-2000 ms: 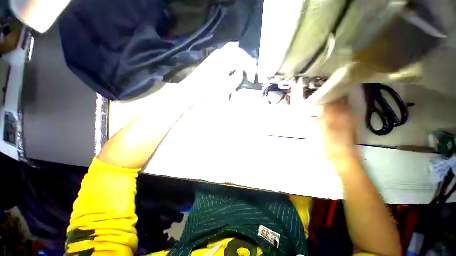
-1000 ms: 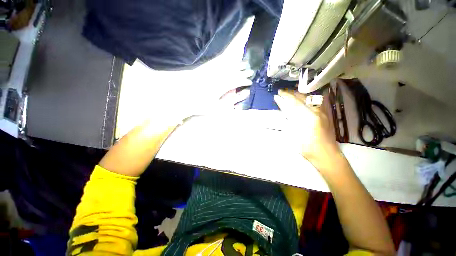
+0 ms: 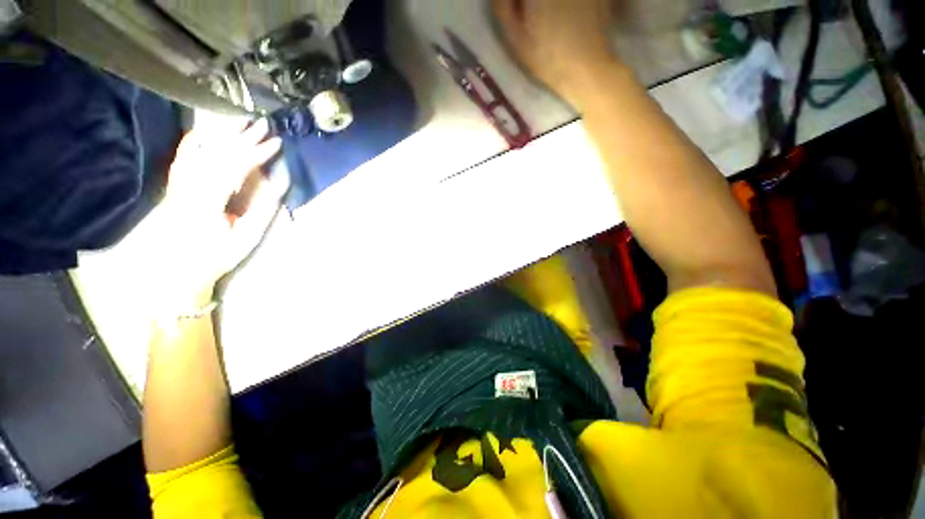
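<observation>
A dark navy garment piece (image 3: 355,132) lies under the needle area of the sewing machine (image 3: 152,51), with its edge on the white table. My left hand (image 3: 223,193), overexposed, is at the left edge of this cloth beside the presser foot (image 3: 289,117); its fingers touch the cloth, but the glare hides whether they pinch it. My right hand (image 3: 553,30) is at the top edge, partly cut off, right of the red-handled thread snips (image 3: 490,96). What its fingers do is not visible. More navy cloth (image 3: 71,152) lies bunched at the left.
The white table edge (image 3: 406,314) runs diagonally in front of me. A green and white item (image 3: 720,35) and a teal cord (image 3: 837,89) are at the upper right. A grey side surface (image 3: 61,375) is at the lower left. Red-orange things (image 3: 781,223) are below the table at right.
The view has swung to the right, so the machine appears further left. My right hand has left the cloth near the needle and moved right past the snips. My left hand remains near the needle.
</observation>
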